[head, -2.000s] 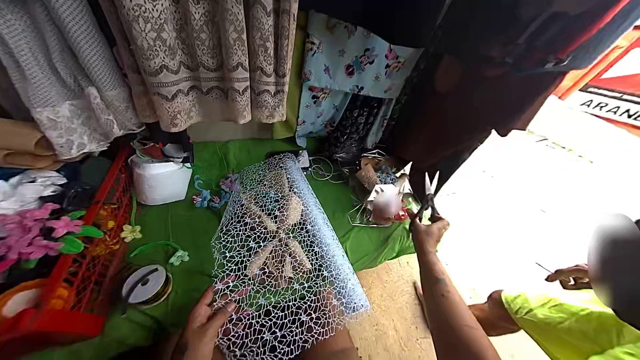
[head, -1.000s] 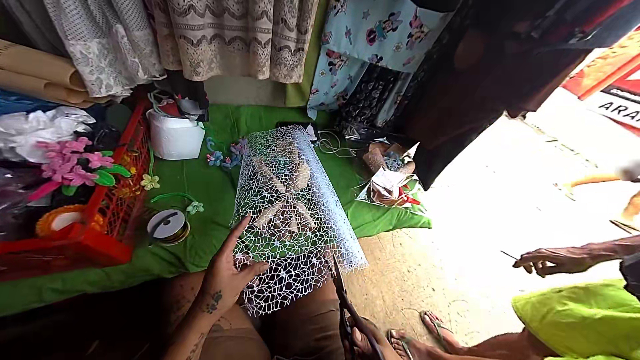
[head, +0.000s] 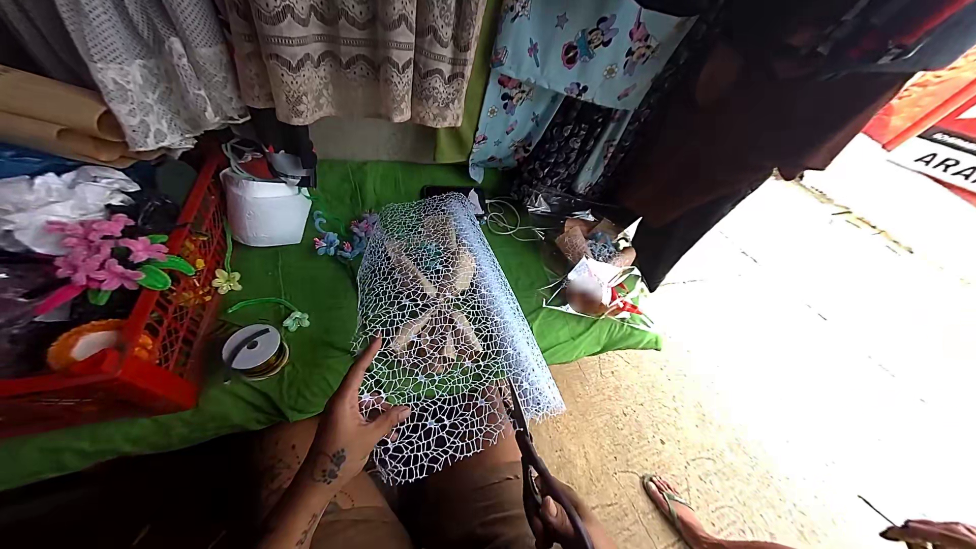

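Observation:
White web-like mesh wrap (head: 438,427) lies over the green cloth and hangs over its front edge, its rolled part (head: 512,328) along the right side. Beneath the mesh, tan bow-like pieces (head: 461,267) show through. My left hand (head: 354,423) holds the mesh's left edge near the front, thumb and forefinger spread on it. In my right hand (head: 560,515) is a pair of dark-handled scissors (head: 526,446), blades pointing up at the mesh beside the lower end of the roll. Whether the blades have mesh between them I cannot tell.
Left stands a red plastic crate (head: 164,343) with pink fuzzy flowers (head: 99,255); near it are a ribbon spool (head: 255,351) and a white container (head: 267,210). Small wrapped bouquets (head: 598,274) sit right. Curtains (head: 358,61) hang behind. Another person's foot (head: 675,507) and hand (head: 930,531) show lower right.
My right hand has brought the scissors down from the right, where they were raised and open, to the mesh's front part. My left hand has moved up along the mesh's left edge.

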